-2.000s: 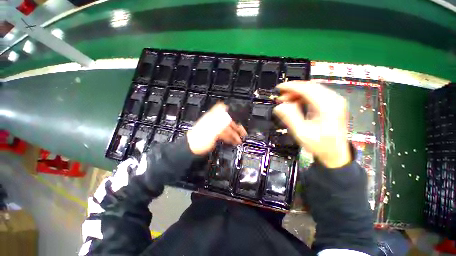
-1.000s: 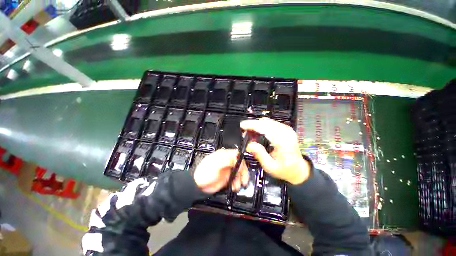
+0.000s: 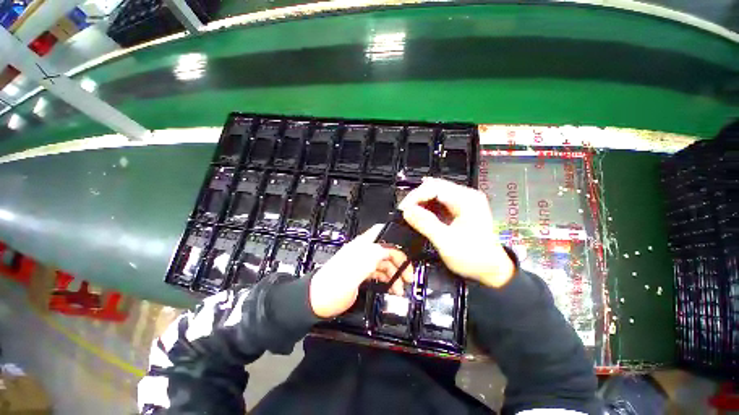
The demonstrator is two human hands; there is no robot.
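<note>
A small dark flat part is held between both hands above the tray. My left hand grips its lower left side with curled fingers. My right hand pinches its upper right end; the fingertips partly hide it. The shiny black blister tray lies in front of my body, with rows of rectangular pockets. Matte dark parts show in the top row; several bottom-row pockets have pale glare. My hands and forearms cover some middle and bottom pockets.
A mat with red letters and red edges lies right of the tray. Small pale scraps dot the green bench beyond it. A tall stack of black trays stands far right. A green belt runs behind. Red stools show low left.
My hands have come together from apart and now both hold the dark part. Since one second ago the part has turned to show more of its flat face. The view has shifted slightly.
</note>
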